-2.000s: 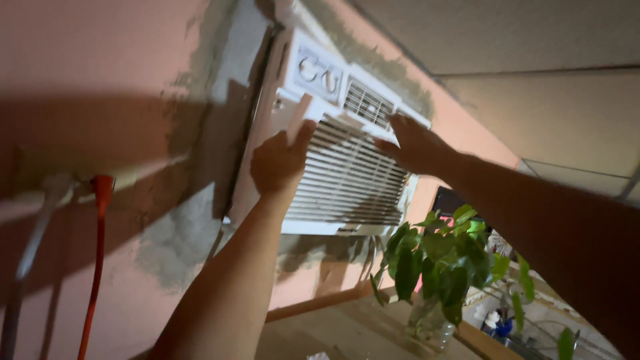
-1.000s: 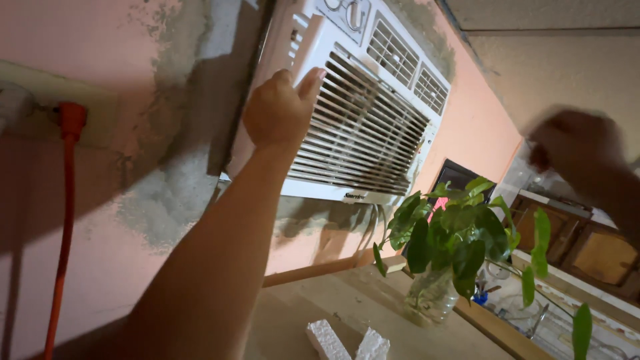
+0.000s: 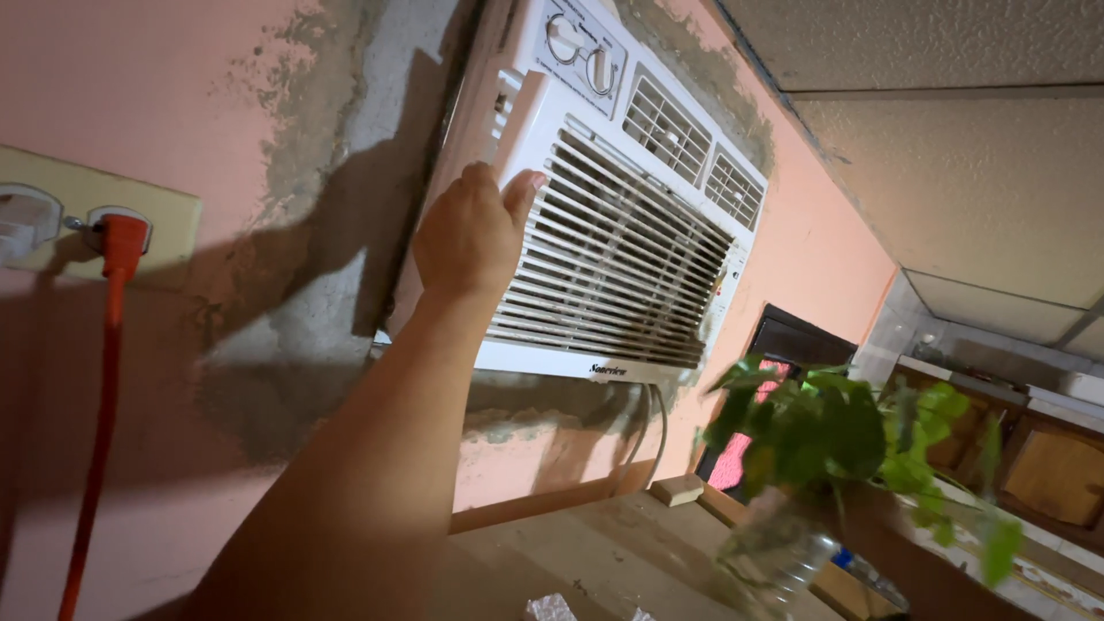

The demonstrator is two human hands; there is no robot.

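A white window air conditioner (image 3: pixel 595 216) is set in the wall, its slatted front grille (image 3: pixel 621 250) standing off the body at the left edge. My left hand (image 3: pixel 474 228) grips that edge, with the thumb on the front of the grille. Two control knobs (image 3: pixel 582 56) sit above it. My right hand (image 3: pixel 849 513) is at the lower right, blurred and partly hidden by leaves, at the upper part of a clear plastic container (image 3: pixel 772 552) that holds a green leafy plant (image 3: pixel 819 423). Its fingers cannot be made out.
At the left, an orange plug (image 3: pixel 123 246) and a pale plug (image 3: pixel 21 226) are in a wall outlet (image 3: pixel 177 233). Below the unit is a wooden surface (image 3: pixel 595 543) with a small block (image 3: pixel 677 490) and white foam pieces (image 3: pixel 549 608). Two thin cables (image 3: pixel 660 431) hang beneath the unit.
My right hand has come away from the grille, moved out to the right, and is now down at the plant's container. My left hand stays on the grille's left edge.
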